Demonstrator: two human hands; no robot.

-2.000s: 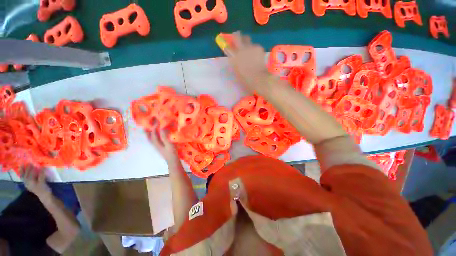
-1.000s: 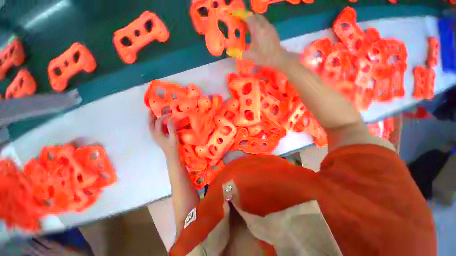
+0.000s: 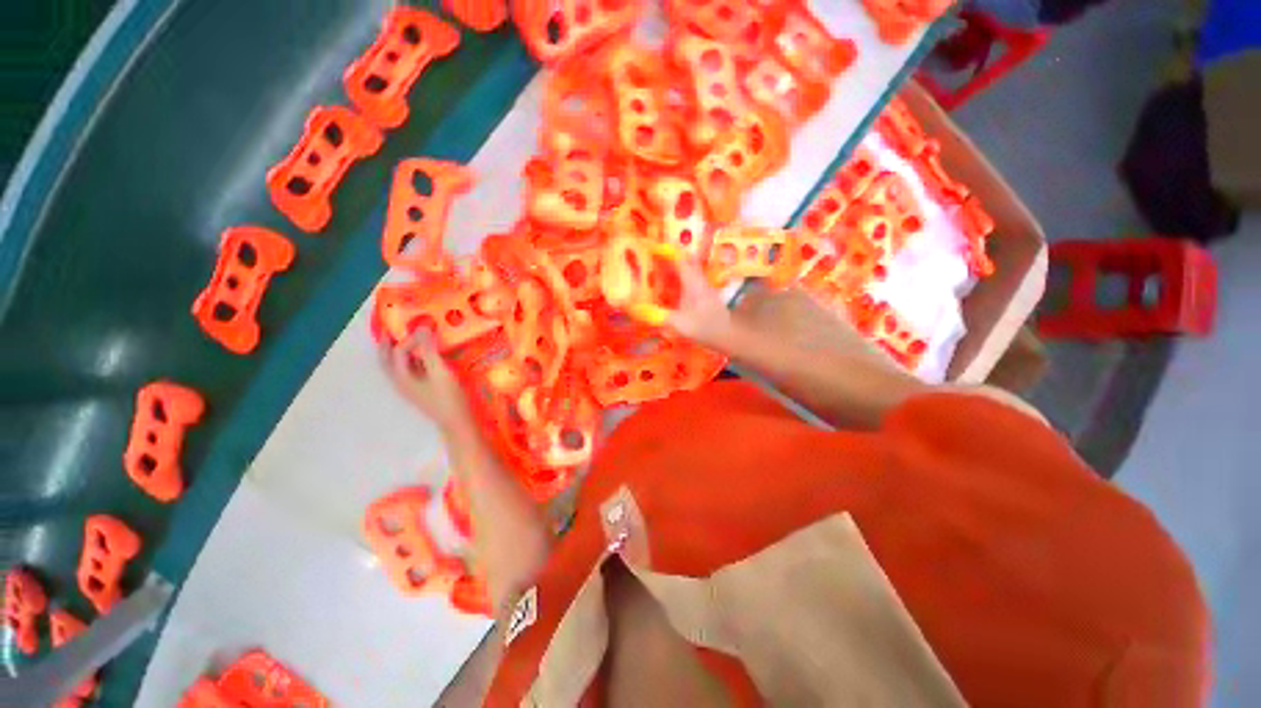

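Observation:
Orange controller shells lie in an overlapping pile on the white side table. My left hand is at the pile's left edge, its fingers curled on a shell. My right hand, with yellow covers on its fingertips, is at the pile's right side with its fingers on a shell; the hand is slightly blurred and its grip is partly hidden. More shells lie heaped farther up the table. One shell lies across the border between table and belt.
The curving green belt at left carries a row of spaced shells. A grey metal bar projects at lower left. At right are an open carton with shells and whitish liner, and a red stool. More shells lie lower on the table.
The view has turned toward the right, bringing the carton and stool into sight. My right hand has moved from shells over the belt to the pile. My left hand stays at the pile's edge.

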